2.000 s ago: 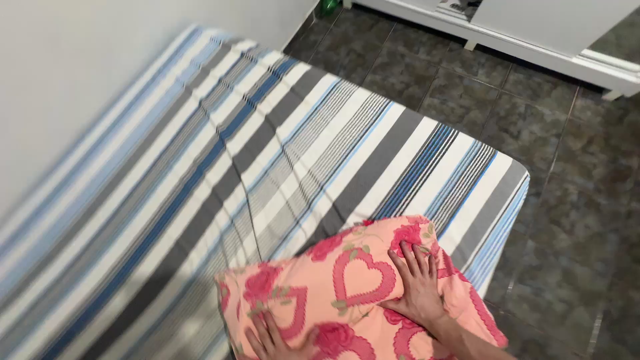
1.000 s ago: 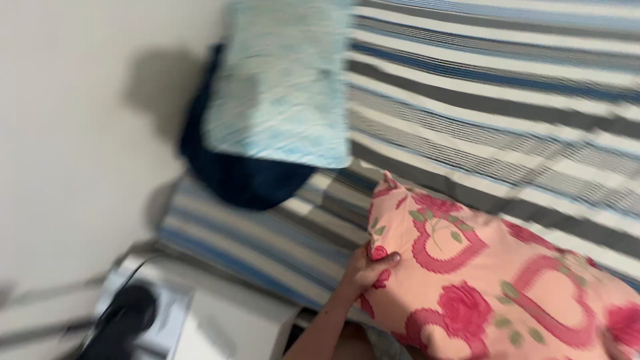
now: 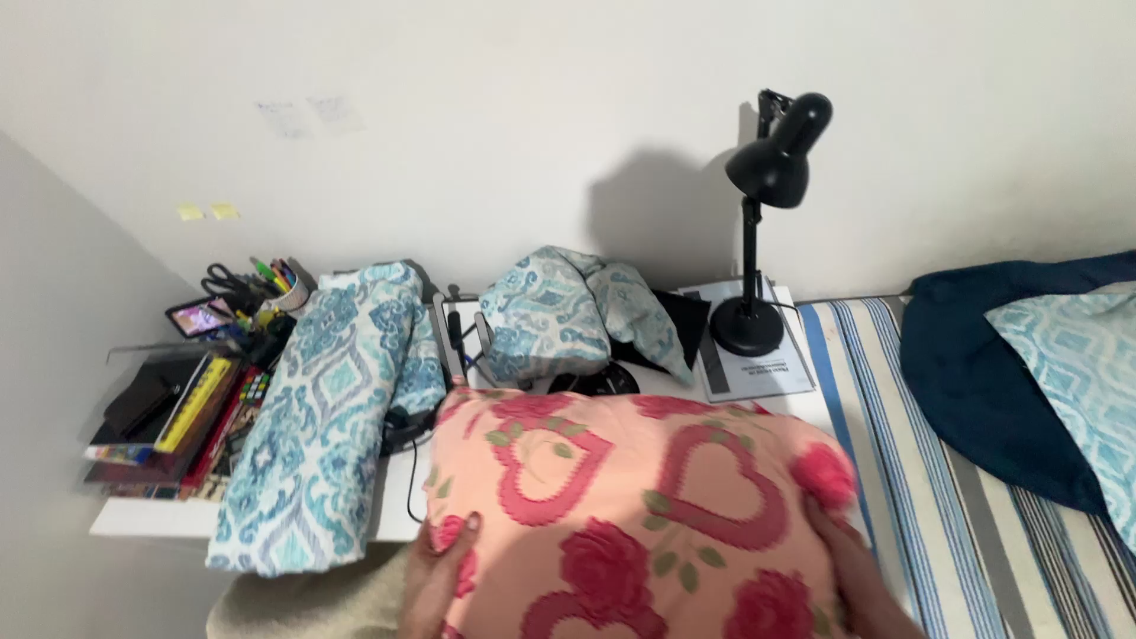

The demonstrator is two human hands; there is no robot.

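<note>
A pink pillow with red hearts and roses (image 3: 639, 497) fills the lower middle of the view, over the front of a white desk. My left hand (image 3: 439, 572) grips its left side, thumb on top. On the right side, my right hand (image 3: 848, 559) holds the edge, its fingers partly hidden beneath. Left of the pillow lies a folded blue and white patterned cloth (image 3: 319, 426). Behind it sits a bunched cloth of the same pattern (image 3: 550, 311).
A black desk lamp (image 3: 747, 324) stands on papers (image 3: 759, 377). Books (image 3: 155, 417) and a pen cup (image 3: 288, 293) are at left. At right, the striped bed (image 3: 941, 497) holds a navy cloth (image 3: 976, 399) and a light blue patterned pillow (image 3: 1083, 373).
The view has swung from the bed to the desk. The pink pillow, lying on the striped bed under my hands earlier, is now held between both hands in front of the desk.
</note>
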